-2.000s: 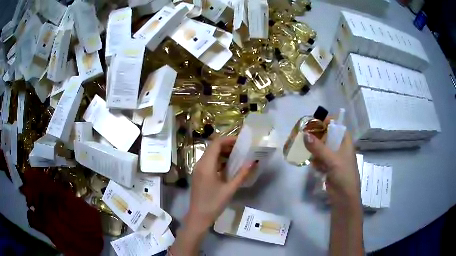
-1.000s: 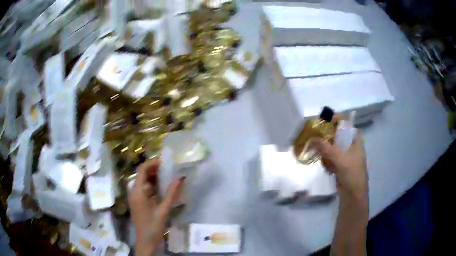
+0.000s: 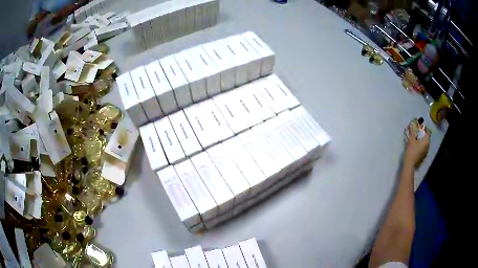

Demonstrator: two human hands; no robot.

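My right hand [image 3: 417,146] is at the far right, over the table's right edge. It is closed around a small clear bottle [image 3: 415,129] with a black cap. White plastic parts cannot be told apart in that hand. My left hand is out of the picture. A neat block of closed white cartons [image 3: 209,118] stands in rows in the middle. A short row of closed cartons [image 3: 215,260] is cut off by the bottom edge.
Loose open cartons [image 3: 52,133] and bottles of yellow liquid [image 3: 89,152] are heaped at left. Another carton row [image 3: 175,21] stands at the back. A rack [image 3: 445,57] with assorted items is beyond the right edge. A person's arm [image 3: 50,15] shows blurred at top left.
The view has turned right. My right hand has moved out to the table's right edge with the bottle. My left hand and the carton it held have left the picture.
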